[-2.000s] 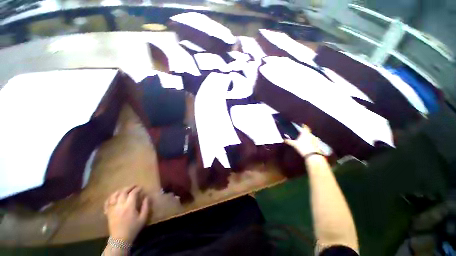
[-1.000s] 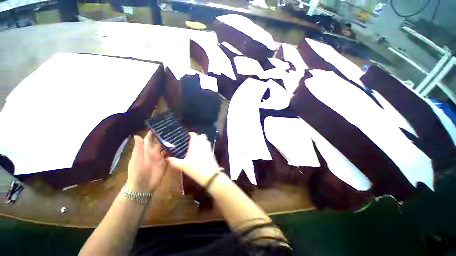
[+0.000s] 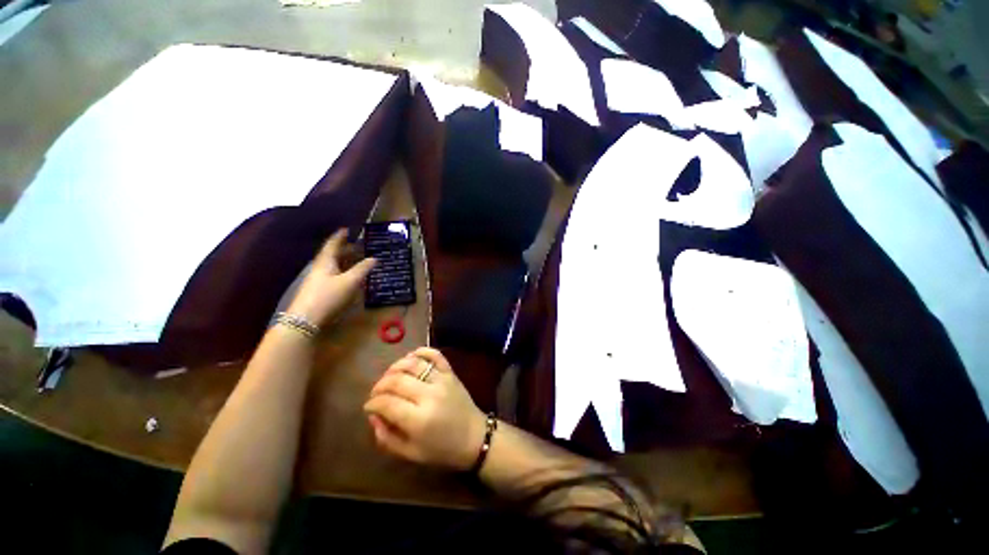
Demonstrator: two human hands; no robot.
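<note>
A dark smartphone (image 3: 389, 263) with lines of text on its lit screen lies upright to my view on the brown table, between the large left bundle and the black cut pieces. A small red ring (image 3: 392, 332) lies just below it and appears joined to it. My left hand (image 3: 334, 284) is at the phone's left edge, fingers apart, a fingertip at the screen's edge. My right hand (image 3: 423, 410) is below the red ring, fingers curled in, with nothing visible in it.
The large white-topped maroon bundle (image 3: 206, 184) fills the left. Black cut pieces (image 3: 490, 195) lie centre. A curved white pattern piece (image 3: 613, 271) and long bundles (image 3: 922, 260) stand to the right. A small dark metal tool (image 3: 52, 369) and white scrap (image 3: 152, 425) lie near the left table edge.
The phone, held in both hands a second ago, now lies on the table. My right hand has drawn back from it and curled. The view has shifted closer over the table.
</note>
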